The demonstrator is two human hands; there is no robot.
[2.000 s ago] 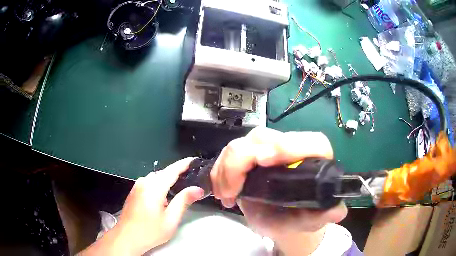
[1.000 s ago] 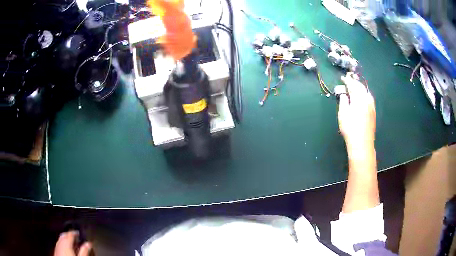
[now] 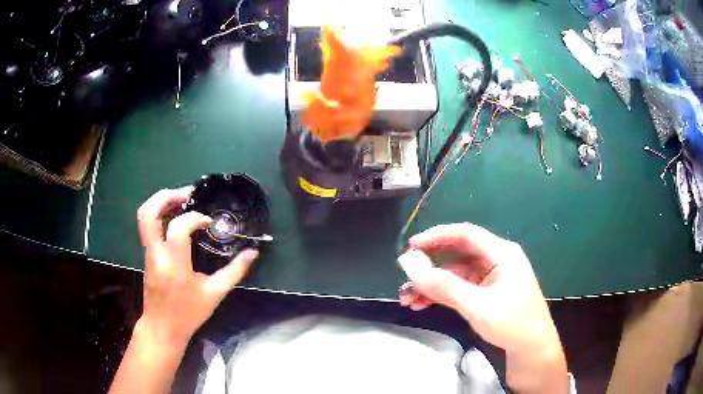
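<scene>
My left hand [image 3: 181,258] holds a round black housing [image 3: 248,202] near the bench's front edge. Its open side faces up, and a short pale lead end lies across it. My right hand [image 3: 478,281] pinches a wired component [image 3: 406,288], mostly hidden by the fingers; thin yellow and dark leads rise from it. The electric screwdriver [image 3: 317,165], black with a yellow label and orange wrapping at its cable end, hangs upright in front of the screw feeder [image 3: 362,108]. It is blurred and neither hand touches it.
Black stocked housings [image 3: 146,35] are heaped at back left, above a cardboard tray [image 3: 73,165]. Loose wired components [image 3: 505,91] lie back right. The black power cord [image 3: 482,58] loops beside the feeder. Plastic bags [image 3: 640,46] are at far right; a cardboard box [image 3: 655,338] is below.
My right hand has released the screwdriver, reached the component cluster and come back with a wired component. My left hand, low at left a second ago, now holds a housing over the bench.
</scene>
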